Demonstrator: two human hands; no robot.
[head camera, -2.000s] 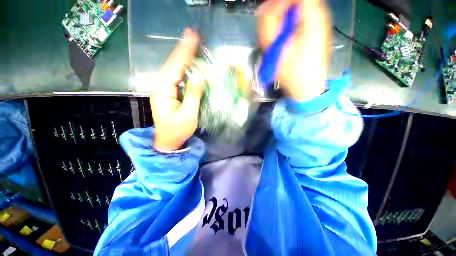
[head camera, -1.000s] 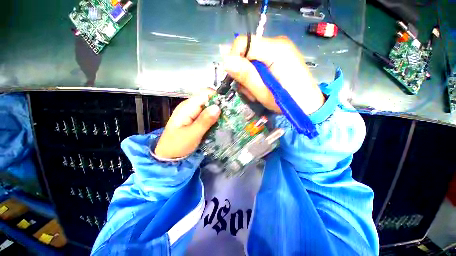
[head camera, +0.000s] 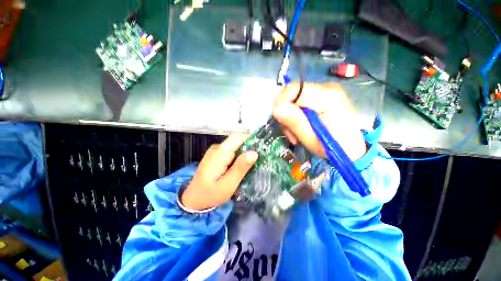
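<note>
A green circuit board (head camera: 272, 170) is held tilted in front of my body, off the bench's near edge. My left hand (head camera: 220, 173) grips its left side, thumb on top. My right hand (head camera: 321, 118) is at the board's upper corner, with a blue pen-like tool (head camera: 338, 153) across the palm. A thin black cable (head camera: 300, 82) runs into my right fingers; its end at the board is hidden by the fingers. A blue cable (head camera: 293, 33) with a pale end lies just beyond my right hand.
The black connector fixture (head camera: 307, 37) stands at the far side of the clear sheet (head camera: 203, 90). A red-ended plug (head camera: 346, 70) lies right of it. Other boards lie left (head camera: 129, 54) and right (head camera: 438, 94). A black rack (head camera: 104, 192) is below the bench edge.
The blurred board and hands have steadied, the board close to my body. My right hand has come from the far side to the board's corner, with a black cable. The view has shifted, showing more fixture.
</note>
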